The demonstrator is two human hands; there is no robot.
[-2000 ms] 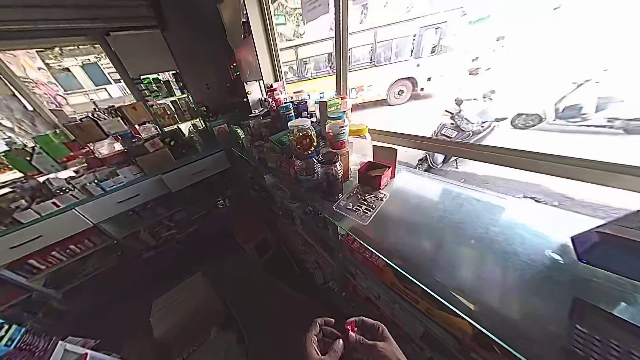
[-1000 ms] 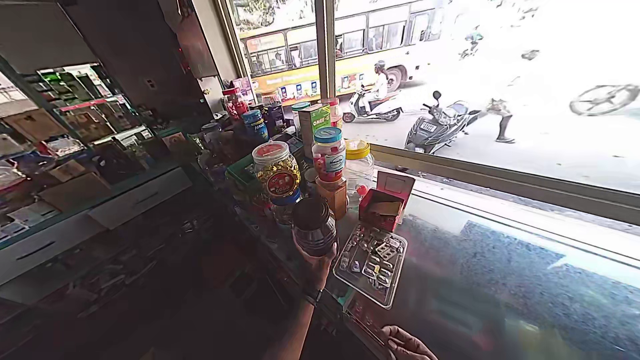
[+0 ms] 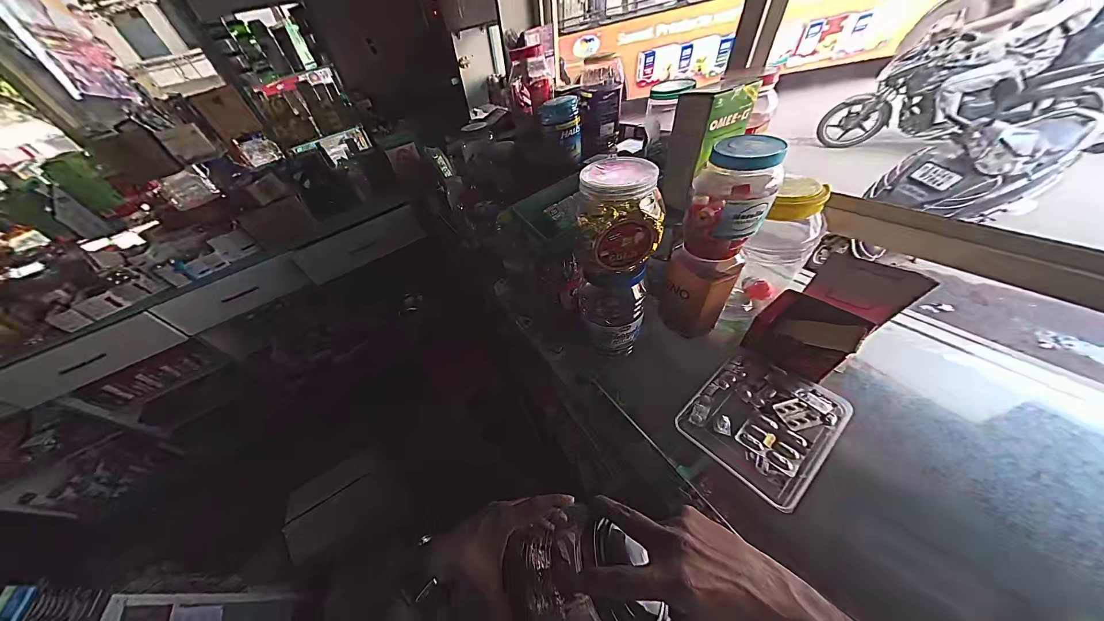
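Observation:
Low in the view, my left hand (image 3: 487, 552) and my right hand (image 3: 668, 561) are both around a dark plastic jar (image 3: 552, 573). The right hand's fingers spread over its lid or top; the jar's lower part is hidden. Beyond them on the glass counter lies a clear tray (image 3: 780, 504) with several small packets and blister strips. Behind the tray stands an open red cardboard box (image 3: 806, 332). To its left are an orange-brown container (image 3: 700, 289), a blue-lidded jar (image 3: 737, 194), a yellow-lidded jar (image 3: 780, 241), and a jar of gold-wrapped sweets (image 3: 619, 211) atop another jar (image 3: 612, 310).
The glass counter (image 3: 949, 483) runs along the right, beside a window frame (image 3: 975, 228). More jars and a green box (image 3: 729, 116) stand at the back. At left are a drawer cabinet (image 3: 237, 293) and crowded shelves; a cardboard box (image 3: 332, 509) sits low in the dark.
The dark jar, held by my left hand beside the sweets jar one second ago, is now low in front of me with both hands on it. The view has shifted closer to the jars.

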